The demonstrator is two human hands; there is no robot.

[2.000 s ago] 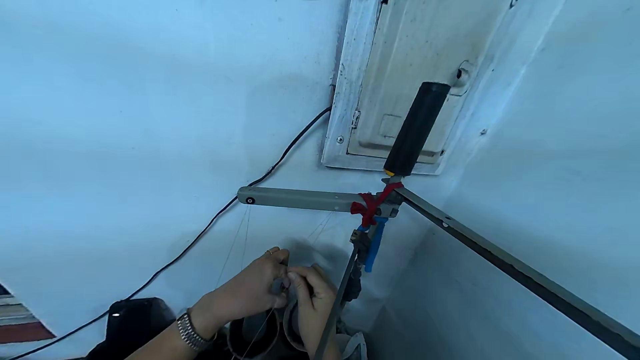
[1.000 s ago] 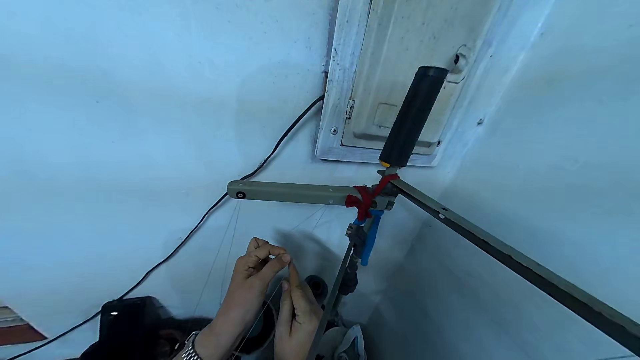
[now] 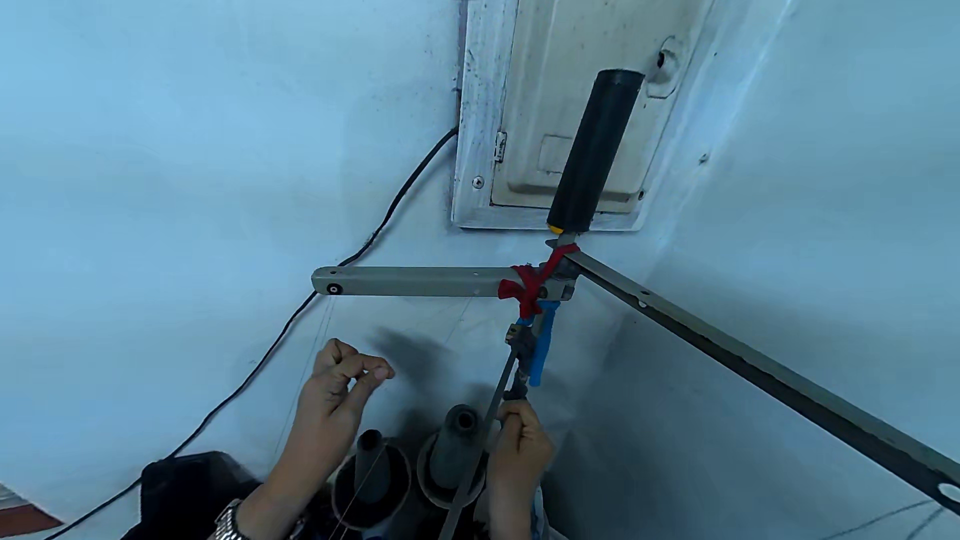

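My left hand (image 3: 349, 379), with a metal watch band at its wrist, is raised with thumb and index fingertip pinched; a fine thread seems to run near it, too thin to follow. My right hand (image 3: 521, 442) is curled just under the dark clamp fitting (image 3: 523, 345) on the metal frame, beside a slanting metal bar (image 3: 480, 450); what its fingers hold is hidden. Above, red cloth strips (image 3: 530, 289) tie a grey metal arm (image 3: 420, 281) to the joint below a black cylinder (image 3: 596, 150). A blue strip (image 3: 543, 345) hangs beside the clamp.
Two cone-like spools, one at left (image 3: 371, 480) and one at right (image 3: 454, 450), stand low between my hands. A long metal bar (image 3: 750, 360) runs to the lower right. Behind are a wall cabinet door (image 3: 585, 90), a black cable (image 3: 277, 337) and a black object (image 3: 187, 487).
My hands, close together in both earlier frames, are now apart. The right hand has moved to the frame below the clamp; the left stays raised at the left, its fingertips pinched.
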